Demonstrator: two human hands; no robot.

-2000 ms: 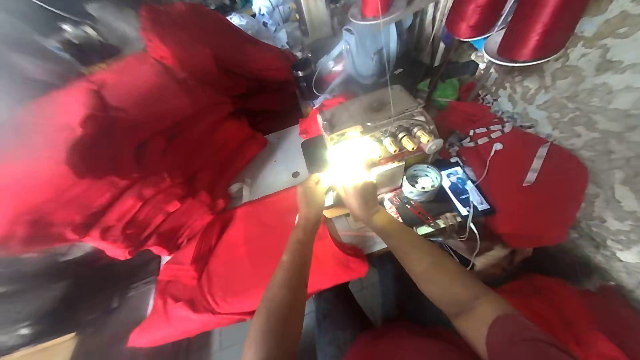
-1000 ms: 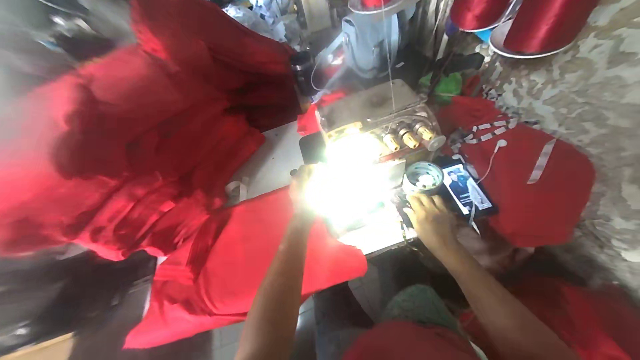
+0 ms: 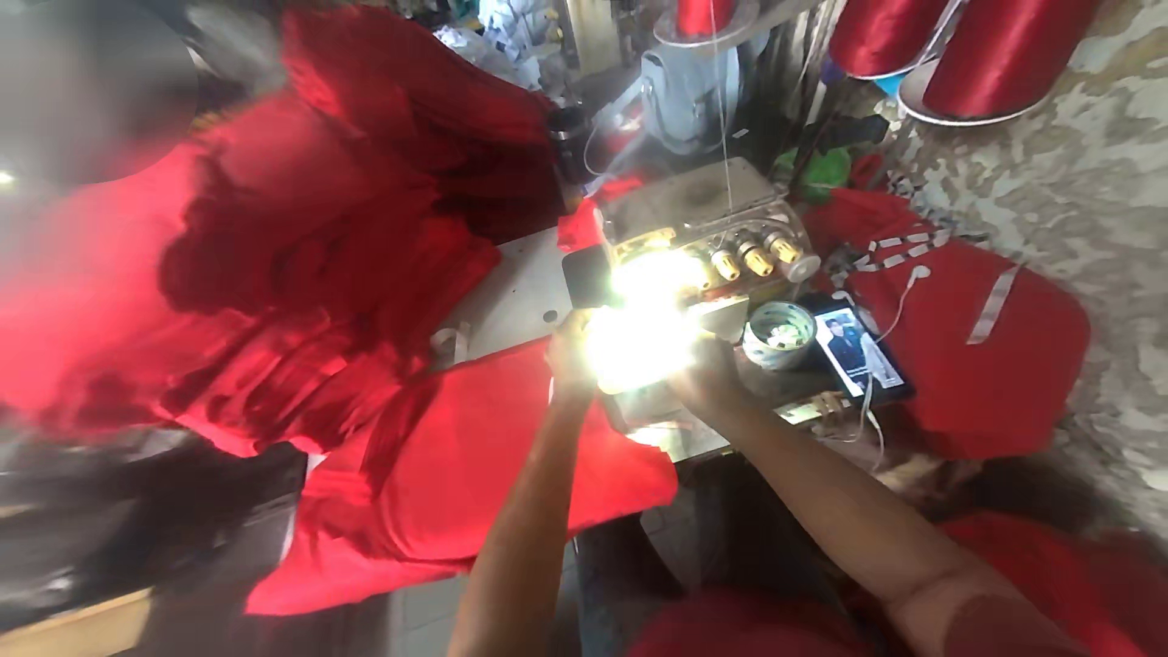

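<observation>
An overlock-type sewing machine (image 3: 698, 196) with several tension dials (image 3: 756, 257) stands on a table. Bright glare covers its needle area. My left hand (image 3: 570, 351) is at the left edge of the glare, just above red fabric (image 3: 484, 438) spread over the table's front. My right hand (image 3: 710, 372) is at the glare's right edge, near the machine's front. The fingers of both hands are washed out, so what they hold cannot be told. A round tub (image 3: 778, 335) with small bits in it sits right of my right hand.
Heaped red cloth (image 3: 347, 210) fills the left. A phone (image 3: 858, 351) with white earphones (image 3: 920, 272) lies beside the tub, near more red cloth (image 3: 1004, 365). Red thread cones (image 3: 1004, 55) stand at the upper right, by a rough wall (image 3: 1118, 228). A grey-blue container (image 3: 691, 96) is behind the machine.
My right hand has moved left, from beside the tub and phone to the glare at the machine's front. My left hand stays by the glare.
</observation>
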